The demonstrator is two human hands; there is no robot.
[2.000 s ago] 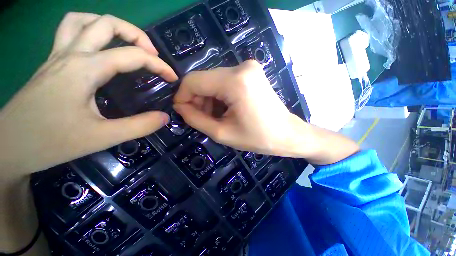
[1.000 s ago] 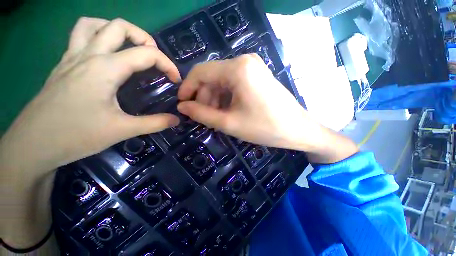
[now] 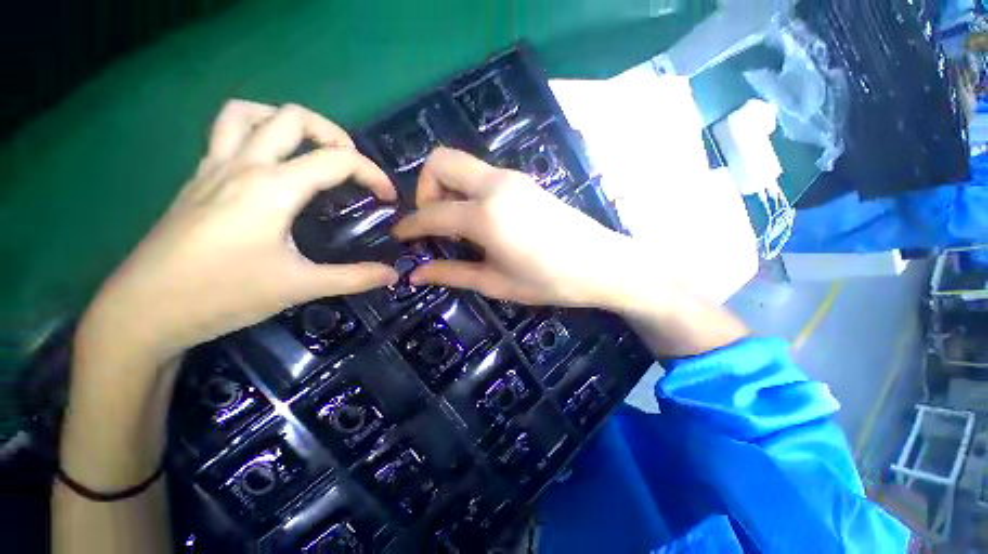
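A shiny black blister tray (image 3: 374,373) with a grid of square pockets lies at a slant in front of me. My left hand (image 3: 217,243) reaches over its upper left part, thumb and index finger curved around a small black glossy part (image 3: 407,263). My right hand (image 3: 531,238) meets it there, with its fingertips and thumb at the part's other side. The part shows only as a dark glint between the fingertips; its outline and lower edge blend into the tray. No label can be made out.
White sheets (image 3: 661,162) lie right of the tray. Beyond them are a white adapter with coiled cord (image 3: 751,152), a crumpled clear bag (image 3: 807,92) and black ridged trays (image 3: 905,97). Green bench top (image 3: 119,162) shows at left.
The right thumb and fingers have spread from a tight pinch, showing a glint between them. Tray, sheets and hands sit somewhat differently in the picture as the view shifts; more green bench shows.
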